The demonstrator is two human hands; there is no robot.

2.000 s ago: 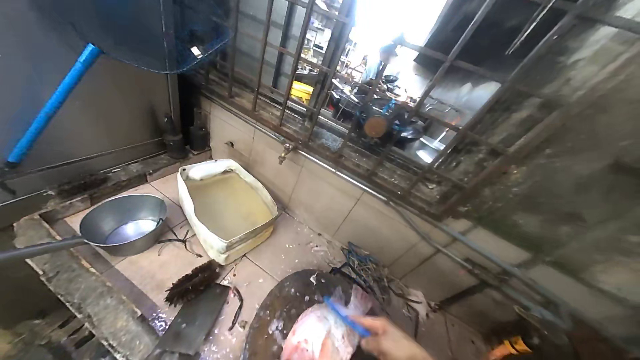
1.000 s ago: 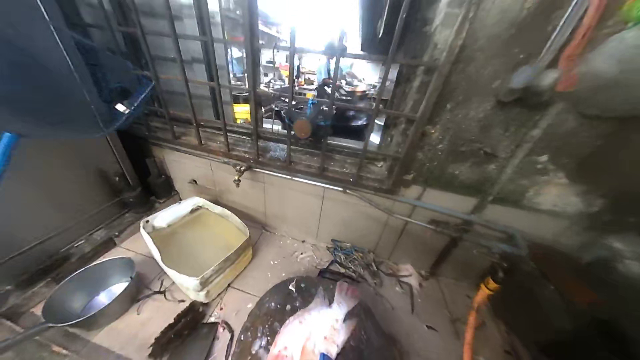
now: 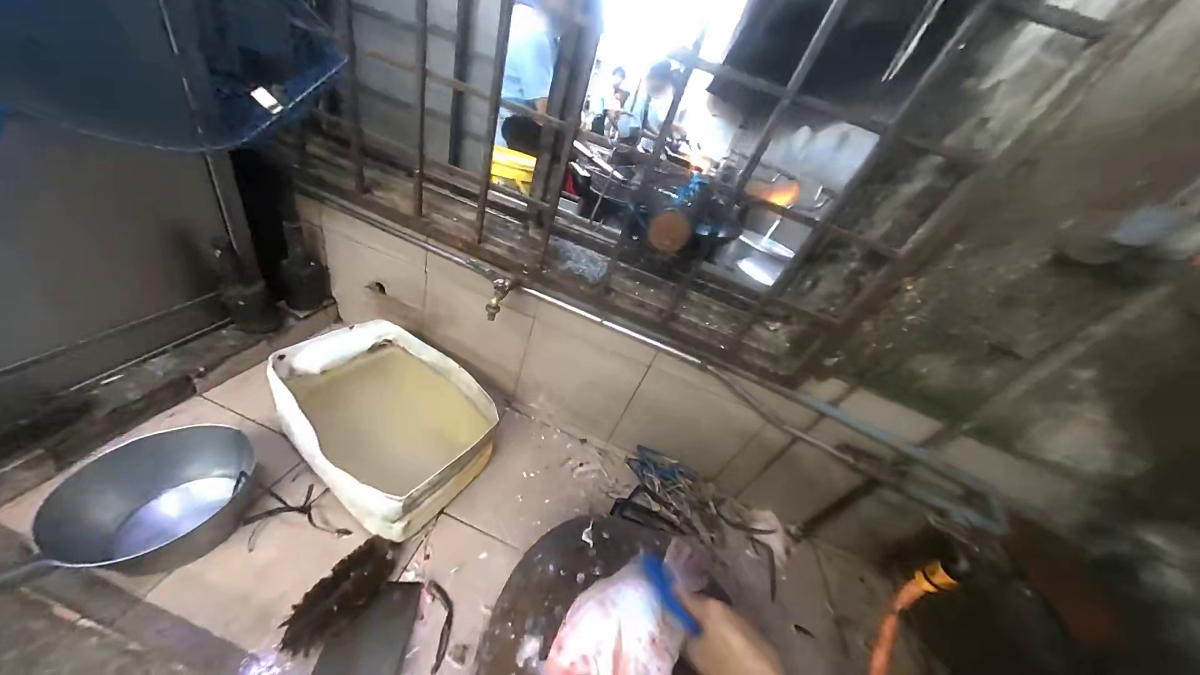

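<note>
A pale, reddish fish (image 3: 614,623) lies on a dark round board (image 3: 539,577) at the bottom centre of the head view. Over its tail end is my right hand (image 3: 731,642), blurred, closed around a blue-handled tool (image 3: 668,593) that touches the fish; the tool's working end cannot be made out. My left hand is out of view. Left of the board rest a cleaver-like dark blade (image 3: 370,633) and a dark bristly brush (image 3: 342,595).
A cut white plastic container (image 3: 389,422) holds cloudy water. Left of it sits a metal pan (image 3: 145,497). A brass tap (image 3: 497,298) juts from the tiled wall below a barred window; people are beyond it. An orange hose (image 3: 895,623) is at right, tangled scraps (image 3: 670,487) behind the board.
My right hand with the blue-handled tool, outside the view one second ago, is back over the fish's tail end. The view has swung right and back between frames.
</note>
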